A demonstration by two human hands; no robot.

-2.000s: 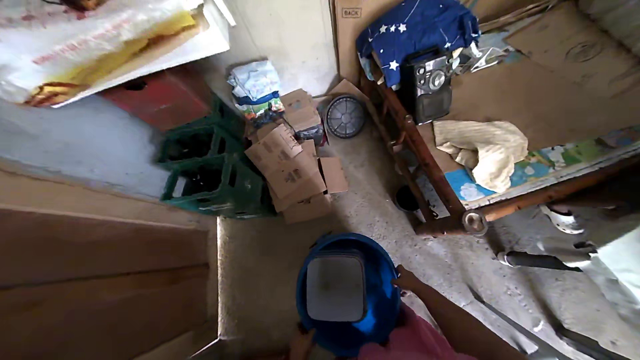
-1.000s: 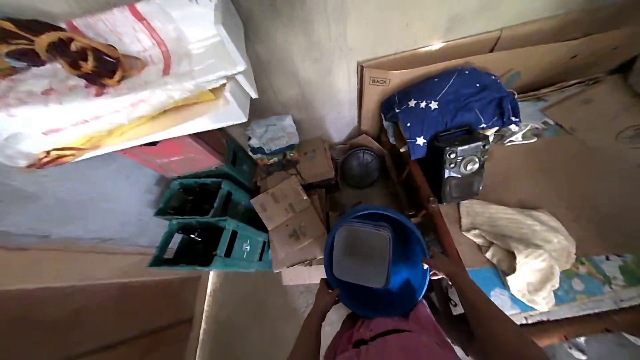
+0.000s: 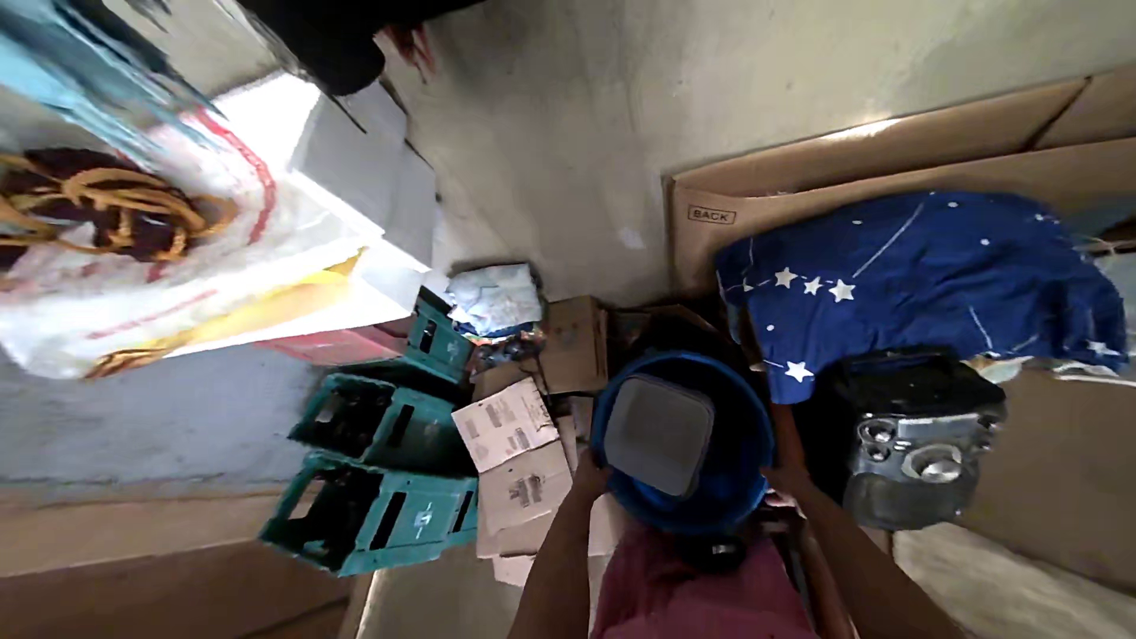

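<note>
A round blue plastic basin (image 3: 748,413) is held in front of my body, between both hands. My left hand (image 3: 590,477) grips its left rim, and my right hand (image 3: 787,475) holds the right side; some fingers are hidden by shadow and the basin. Inside the basin rests a grey, square-cornered container or lid (image 3: 658,433), nearer the left wall. Cardboard boxes (image 3: 524,484) lie just left of the basin.
Green plastic crates (image 3: 413,510) stand at left, below a shelf-like white stack (image 3: 355,169) with printed bags. At right, a blue star-patterned pillow (image 3: 914,275) and a black-and-silver radio (image 3: 927,444) sit on a cardboard-covered wooden bed. A wall (image 3: 568,133) rises ahead.
The basin, held in both hands, has moved away from the open floor toward the corner beside the boxes and the bed. The view has shifted forward and up toward the wall.
</note>
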